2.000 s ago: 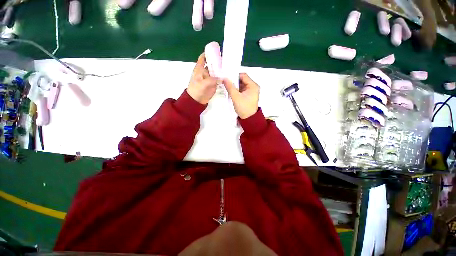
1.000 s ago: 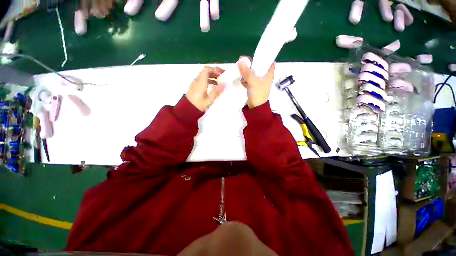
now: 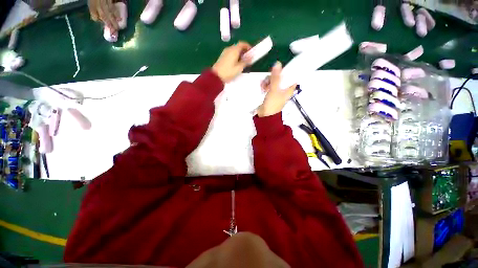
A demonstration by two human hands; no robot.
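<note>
My left hand (image 3: 230,62) is over the near edge of the belt, its fingers closed on a pale pink device housing (image 3: 259,51) that points up and right. My right hand (image 3: 276,90) is over the bench, to the right of the left hand, and holds a white adhesive strip (image 3: 322,52). The strip extends up and right over the belt, past the fingertips, and is slightly blurred. Another pink housing (image 3: 303,44) lies on the belt, partly behind the strip. I cannot tell whether a single sticker is on either hand's fingertips.
The hammer (image 3: 319,131) and yellow-black pliers (image 3: 314,145) lie right of my right hand. Farther right is a clear blister tray (image 3: 416,128) with curved pink-white parts. Housings lie along the green belt (image 3: 173,47). Another person's hand (image 3: 104,14) touches one at upper left. A cable (image 3: 112,97) crosses the bench's left.
My left hand has moved up to the belt and now holds a housing. My right hand has tilted the strip further right and down. The other person's hand has come further in at upper left.
</note>
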